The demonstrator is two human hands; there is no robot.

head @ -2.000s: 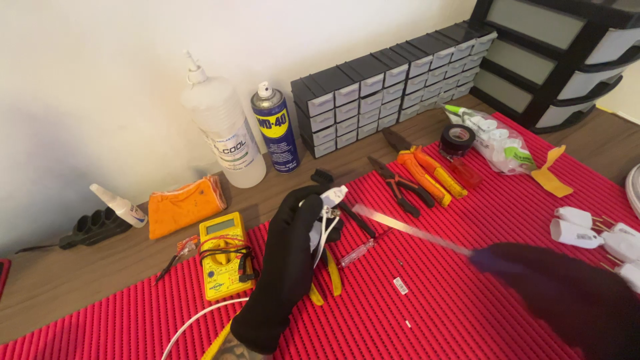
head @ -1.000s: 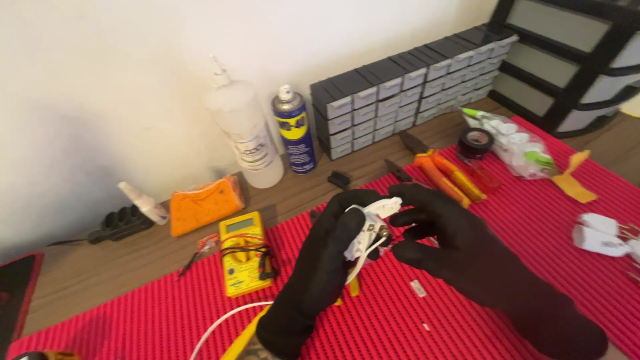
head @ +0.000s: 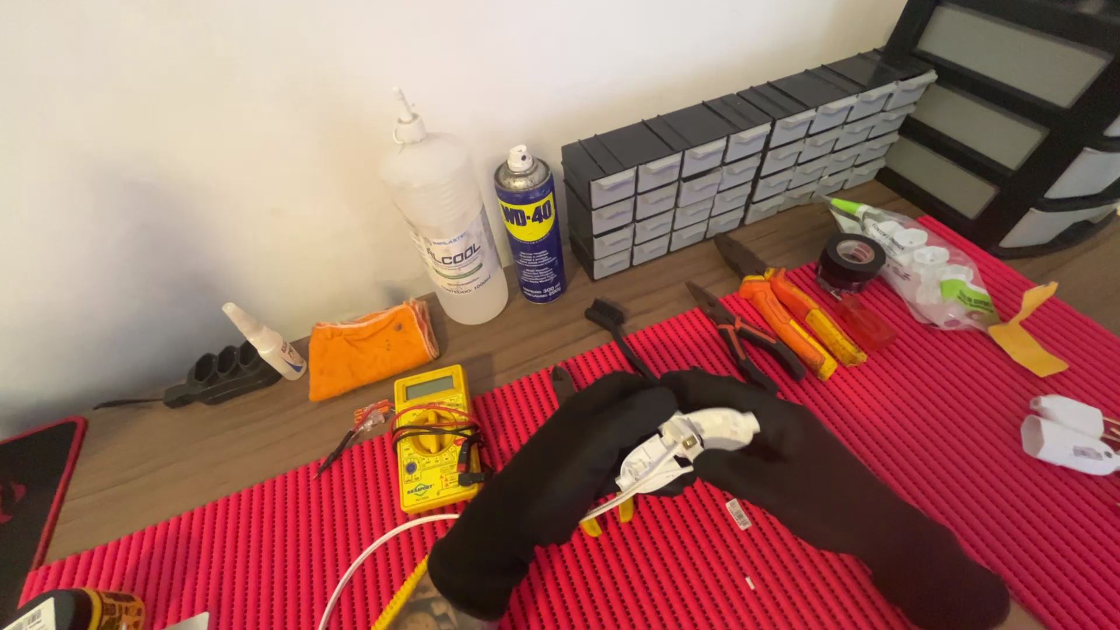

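Both hands wear black gloves and meet over the red ribbed mat [head: 332, 560]. My left hand [head: 560, 464] grips the left part of an opened white plastic electrical fitting [head: 652, 455], with a small metal contact showing inside. A white cable [head: 376, 547] runs from it under the left hand and loops down to the mat. My right hand [head: 779, 464] closes around the fitting's curved right end. Beneath the hands, yellow tool handles [head: 626, 510] show in part; the rest of that tool is hidden.
A yellow multimeter [head: 433, 455] lies left of the hands, near an orange cloth [head: 372, 350]. Behind stand an alcohol bottle [head: 451, 236], a WD-40 can [head: 531, 232] and drawer cabinets [head: 682, 188]. Black-handled pliers [head: 744, 341], orange pliers [head: 792, 306] and black tape [head: 850, 260] lie right.
Two seconds ago my right hand was apart, holding a thin flat strip. The strip is no longer seen, and the right hand has come in to the white fitting beside my left.
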